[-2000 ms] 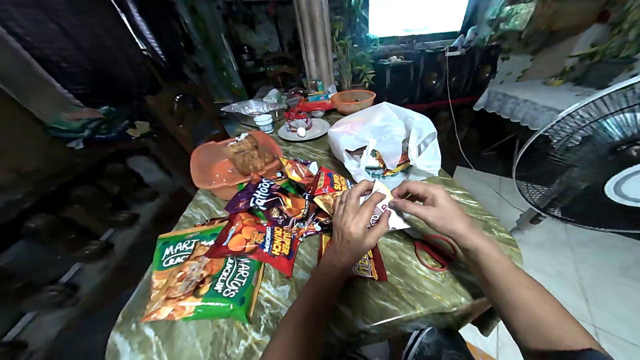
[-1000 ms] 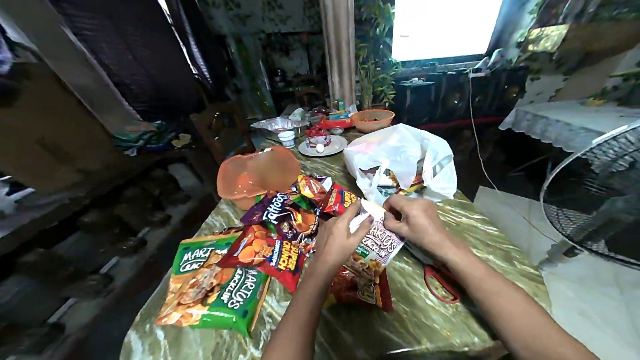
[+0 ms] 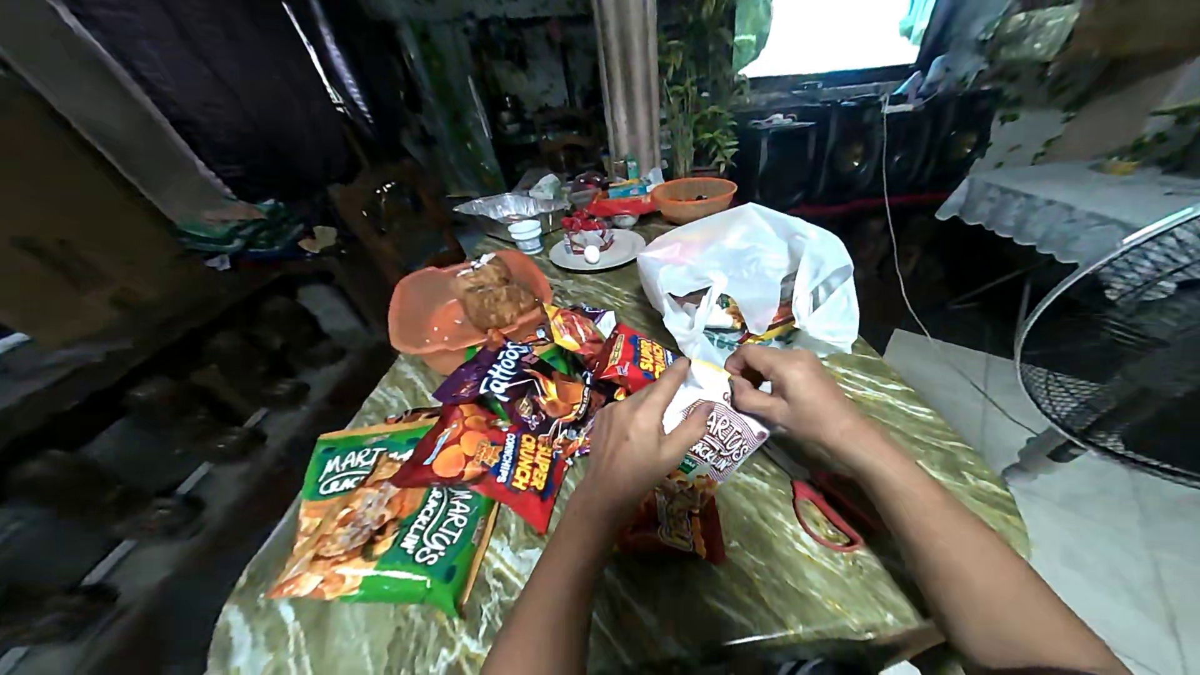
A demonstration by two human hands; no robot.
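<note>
Both my hands are on a white-and-brown Marty's Cracklin' snack bag (image 3: 727, 441) above the table. My left hand (image 3: 637, 441) grips its left edge, and my right hand (image 3: 787, 394) pinches its upper right part. Under it lies a dark red snack bag (image 3: 670, 525). A red Super Crunch bag (image 3: 492, 459), a purple Tattoos bag (image 3: 497, 370) and other small packs are piled to the left. Two green Marty's bags overlap at the lower left, one a green Marty's bag (image 3: 436, 544). Red-handled scissors (image 3: 825, 525) lie beside my right forearm, blades partly hidden.
A white plastic bag (image 3: 750, 262) holding packs stands behind my hands. Farther back are an orange container (image 3: 422, 314) with brown food, a plate (image 3: 572, 255), a white cup (image 3: 526, 236), a foil tray (image 3: 497, 208) and an orange basket (image 3: 694, 199). A fan (image 3: 1125, 356) stands right.
The view has shifted somewhat. More of the white-and-brown bag's printed front shows between my hands than two seconds ago; both hands remain on it.
</note>
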